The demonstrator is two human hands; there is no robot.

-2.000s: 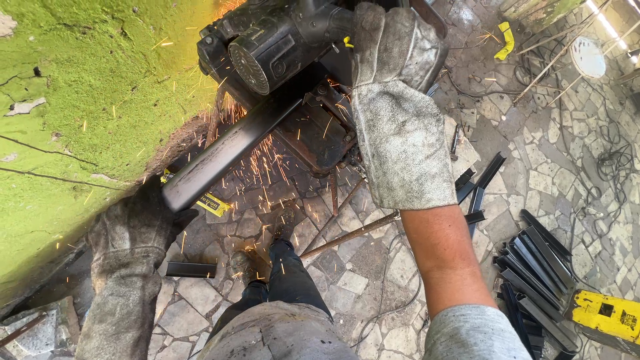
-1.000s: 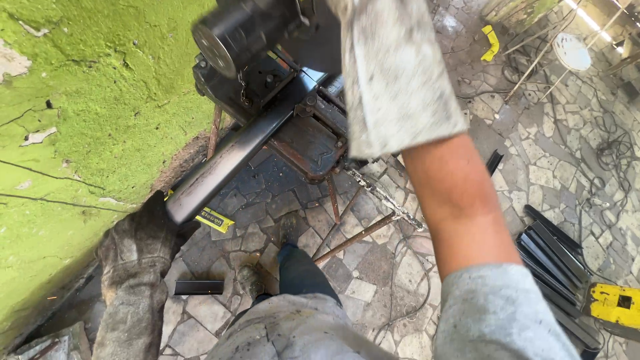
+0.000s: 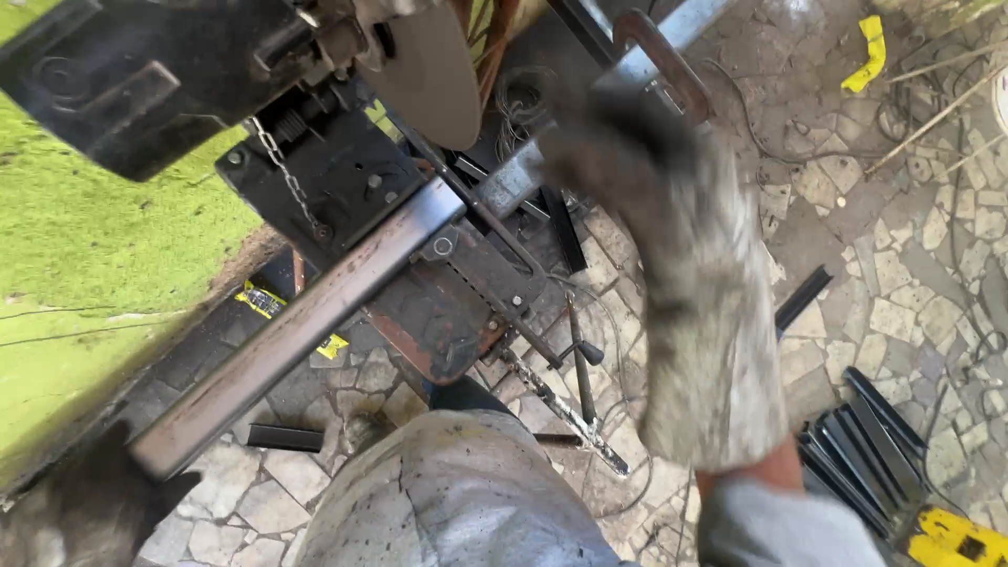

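My left hand, in a dark, worn work glove, holds the lower end of a steel channel or tube. The profile lies slantwise across the base of a chop saw, its upper end beside the vise rod. Above the base, the saw's abrasive disc is raised clear of the metal. My right hand, in a long pale leather glove, is blurred over a galvanised bar, near a rusty C-shaped clamp or handle; whether its fingers grip anything is hidden.
A green wall stands close on the left. Cut black steel pieces are piled at lower right beside a yellow tool or case. A short black piece, rods and cables lie on the broken-tile floor.
Sparks flew two seconds ago; none show now. The saw head has risen, and my right hand has moved from it to over the galvanised bar. My left hand still holds the profile's end.
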